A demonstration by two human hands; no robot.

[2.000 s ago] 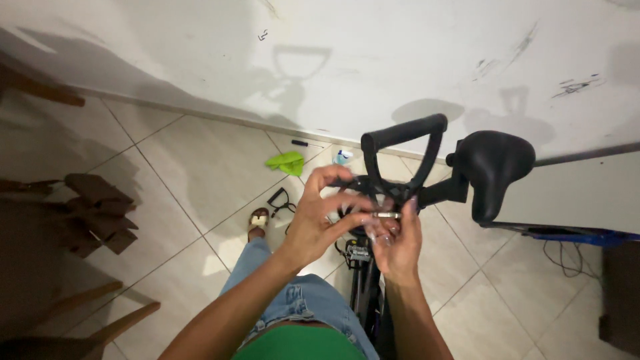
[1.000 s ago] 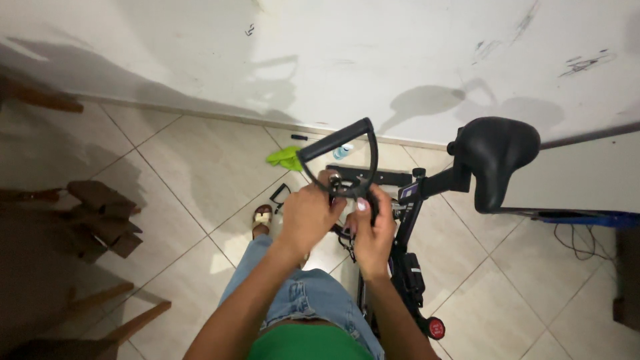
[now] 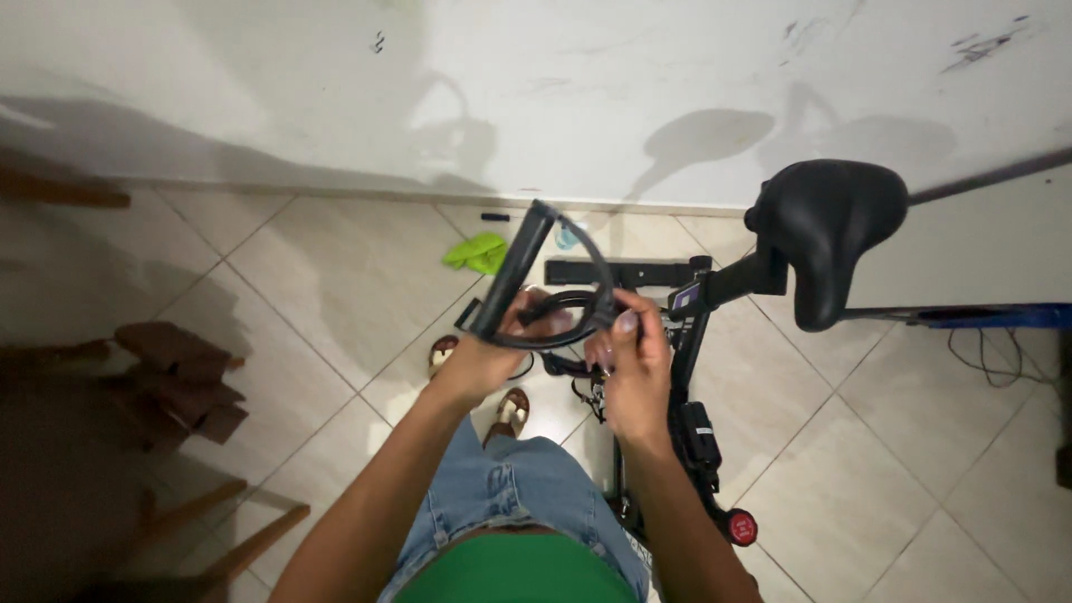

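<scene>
A black D-shaped handle (image 3: 519,272) with a padded grip bar and a curved strap is held up in front of me, over the floor. My right hand (image 3: 635,360) pinches the joint at the handle's right side, where a black looped cord or tube (image 3: 569,297) meets it. Behind the handle, my left hand (image 3: 494,356) is partly hidden, its fingers at the loop. Just right of my hands stands a black exercise bike frame (image 3: 688,360) with a black saddle (image 3: 829,226) and a red round knob (image 3: 742,528).
A lime green cloth (image 3: 477,252), a small dark bar (image 3: 495,217) and a light blue item (image 3: 567,238) lie on the tiles near the wall. Wooden chair legs (image 3: 260,540) are at lower left. A thin cable (image 3: 997,360) trails at right. My sandalled feet (image 3: 513,410) are below.
The D-shaped handle has tilted and now stands nearer upright, left of where it was two seconds ago. My hands have moved left, away from the saddle.
</scene>
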